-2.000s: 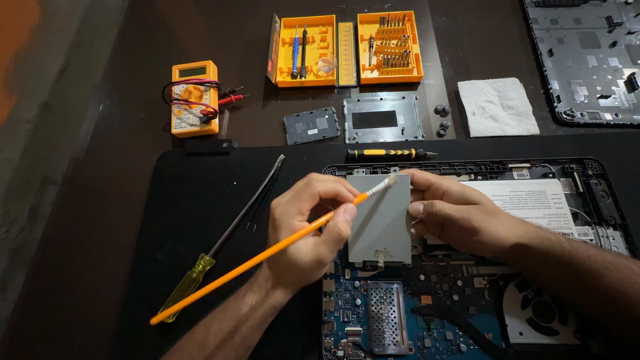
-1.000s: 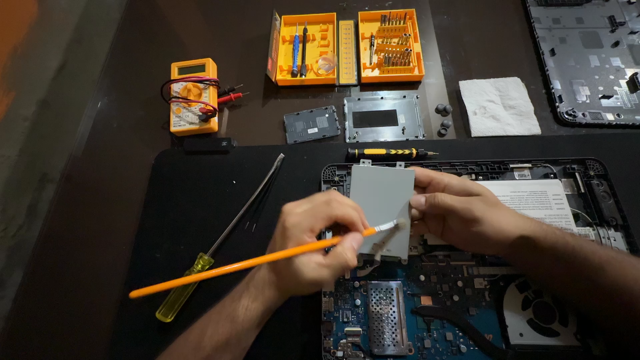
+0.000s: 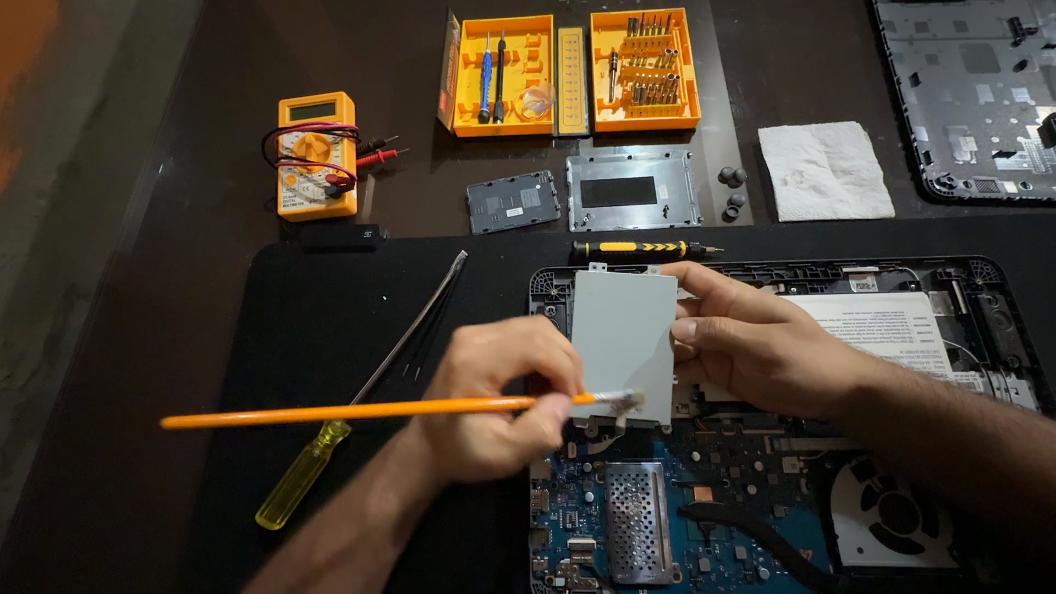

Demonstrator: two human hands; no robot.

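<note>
My left hand (image 3: 503,396) grips an orange-handled paintbrush (image 3: 355,409) near its ferrule, the handle pointing left. Its bristles are over the lower part of a thin grey metal plate (image 3: 623,338), possibly a drive or touchpad part. My right hand (image 3: 742,338) holds that plate by its right edge, with the thumb on its face. The plate is above an opened laptop chassis; a thin cable shows at its lower edge. Below it lie the blue circuit board (image 3: 577,511) and a perforated metal shield (image 3: 637,522). The white-labelled battery (image 3: 866,326) sits partly behind my right hand.
A yellow-handled screwdriver (image 3: 305,474) lies left on the black mat (image 3: 330,305). Behind are a precision screwdriver (image 3: 643,249), multimeter (image 3: 316,157), orange bit case (image 3: 645,70), metal cover (image 3: 634,191), dark small cover (image 3: 513,202), paper towel (image 3: 825,172) and black laptop casing (image 3: 973,99). The fan (image 3: 891,511) is at lower right.
My left hand has moved down with the brush, whose bristles have gone from the plate's top to its lower part. The right hand still holds the plate.
</note>
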